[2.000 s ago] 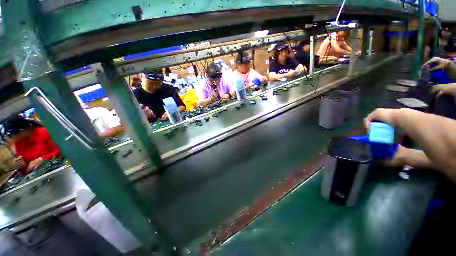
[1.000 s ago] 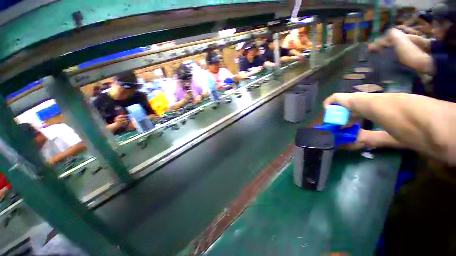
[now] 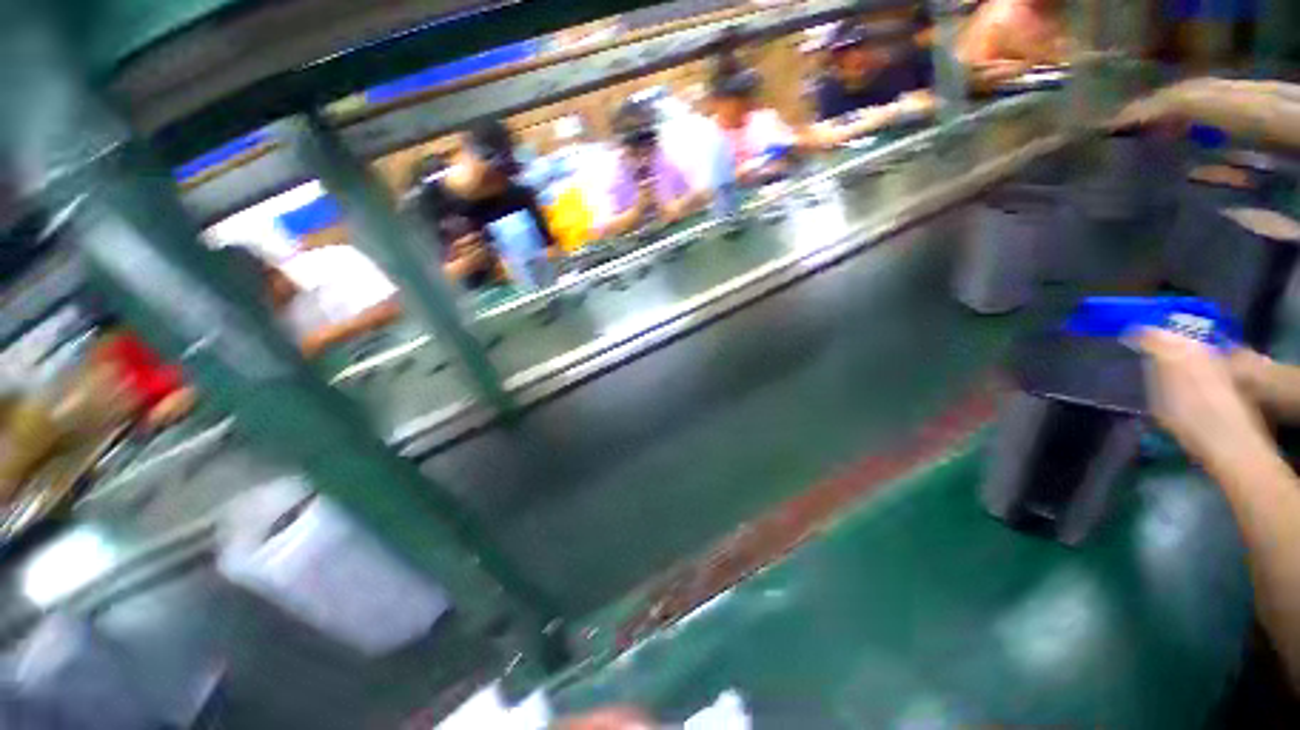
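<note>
A small part of one hand (image 3: 602, 717), apparently mine, shows at the bottom edge, cut off and blurred. I cannot tell which hand it is or whether it grips anything. White pieces, which look like protective bags (image 3: 492, 709), lie on both sides of it. My other hand is not seen. A dark grey unit with a black top (image 3: 1062, 456) stands upright on the green bench at the right. Another person's hands hold a blue cloth (image 3: 1148, 320) at its top.
A white bagged unit (image 3: 335, 571) leans in view behind the green post (image 3: 271, 371). More grey units (image 3: 998, 254) stand on the belt (image 3: 713, 428) and beyond at the right. Another person's arm reaches in at upper right. Several people sit along the far line (image 3: 642, 300).
The view has swung left and blurred. The hand and white pieces have appeared at the bottom edge. The neighbour's hand has come down onto the unit's top; the light-blue bottle no longer shows.
</note>
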